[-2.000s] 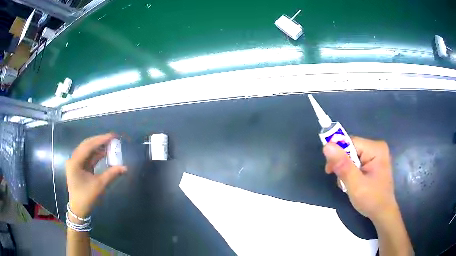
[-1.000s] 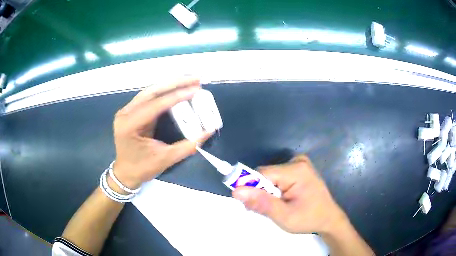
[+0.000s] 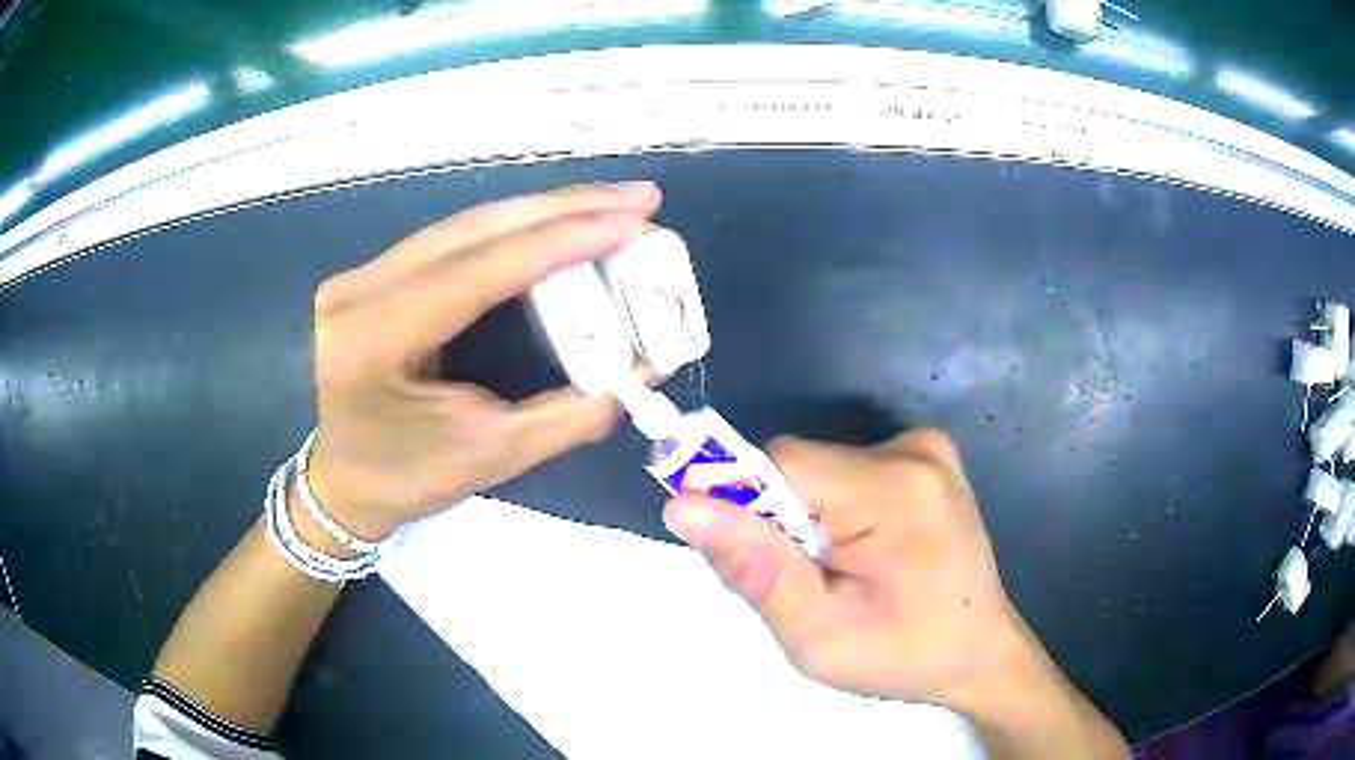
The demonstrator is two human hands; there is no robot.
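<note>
My left hand holds two white units side by side between fingers and thumb, above the dark worktop. The left unit is nearer my palm. The right unit shows a thin curved mark on its face, and a fine thread hangs near its lower end. My right hand grips the glue tube, white with blue-purple print. The nozzle points up-left at the lower end of the left unit. Its tip is at the unit; whether it touches cannot be told.
A white sheet lies on the dark worktop under my hands. A pile of white units with leads is at the right edge. A white rail crosses behind, with a unit on the green belt beyond. Purple cloth shows bottom right.
Two seconds ago my left hand was at one unit, with another on the worktop; now it holds both. The tube has come left to the units. Since one second ago, the nozzle has moved further over the left unit.
</note>
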